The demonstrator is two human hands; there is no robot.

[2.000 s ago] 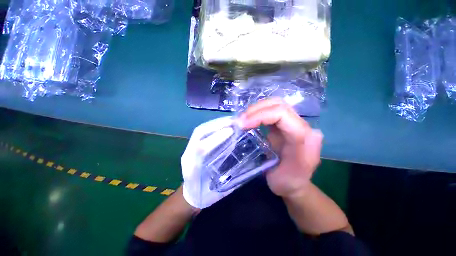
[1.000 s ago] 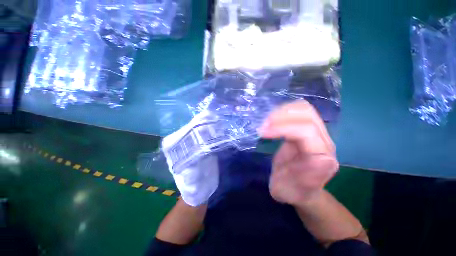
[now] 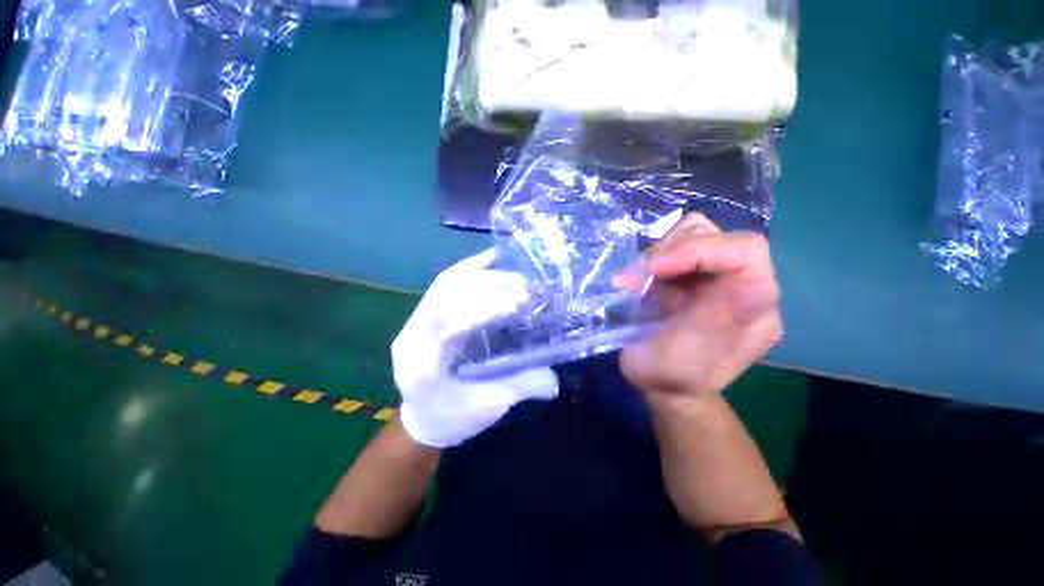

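A clear plastic case (image 3: 561, 349) with loose shiny film (image 3: 561, 223) around and above it is held over my lap, just in front of the bench edge. My left hand (image 3: 464, 349), in a white glove, grips the case's left end. My bare right hand (image 3: 708, 309) is at the case's right end, with thumb and fingers on the film. Whether the case is fully inside the film is hard to tell through the glare.
A pale fixture block (image 3: 641, 69) under film sits on a black base plate (image 3: 469, 183) beyond my hands. Bagged cases (image 3: 103, 103) lie at the left and more bagged cases (image 3: 979, 160) at the right on the blue-green bench (image 3: 332, 149). Yellow-black tape (image 3: 235, 378) marks the green floor.
The bare case seen first between my hands now has shiny film about it. My left hand has turned and closed on the case's end; my right hand has come back onto the film.
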